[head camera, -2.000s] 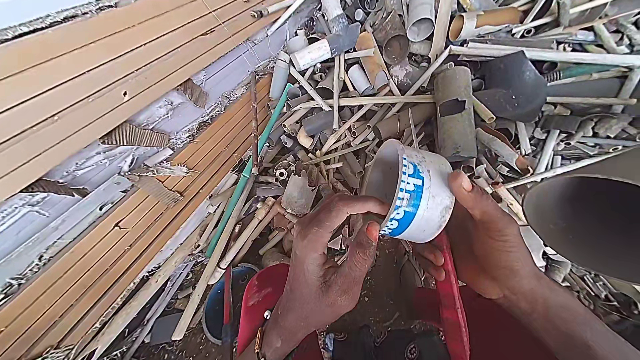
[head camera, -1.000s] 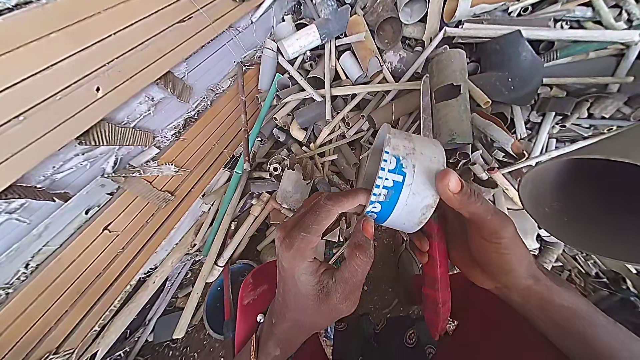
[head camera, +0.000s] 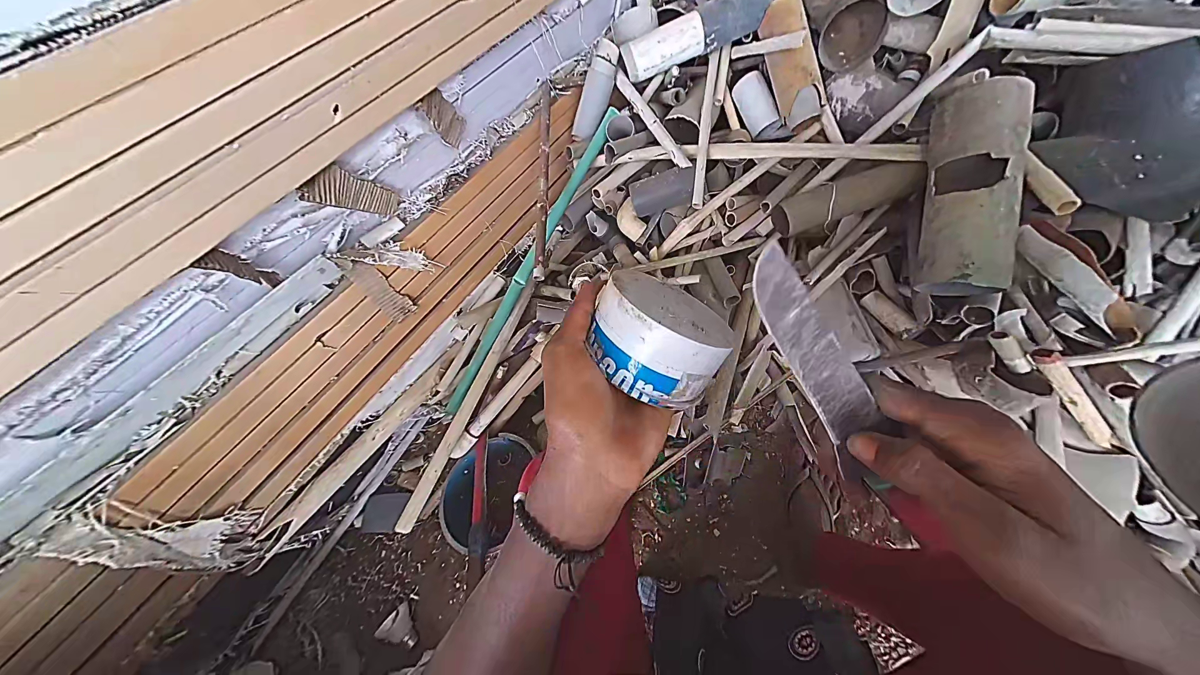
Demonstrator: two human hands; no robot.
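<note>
My left hand (head camera: 600, 403) grips a short white plastic container (head camera: 664, 323) with a blue printed band that bears writing. Its round grey face points up and away from me, and my fingers behind it are hidden. To the right, my right hand (head camera: 947, 450) is closed on a wide-bladed knife (head camera: 811, 342), most of whose handle is hidden by the hand. The blade points up and to the left. A gap separates blade and container.
Scrap plastic pipes (head camera: 848, 202) and sticks lie heaped ahead and to the right. Long tan slatted panels (head camera: 375, 347) run diagonally at the left, with a green pipe (head camera: 525, 267) beside them. A dark bucket (head camera: 502, 487) stands low at centre-left. At the right edge is a large grey pipe (head camera: 1167, 412).
The container has turned from its side so its flat face points up, and only my left hand holds it. My right hand has come away from it and moved right with the knife.
</note>
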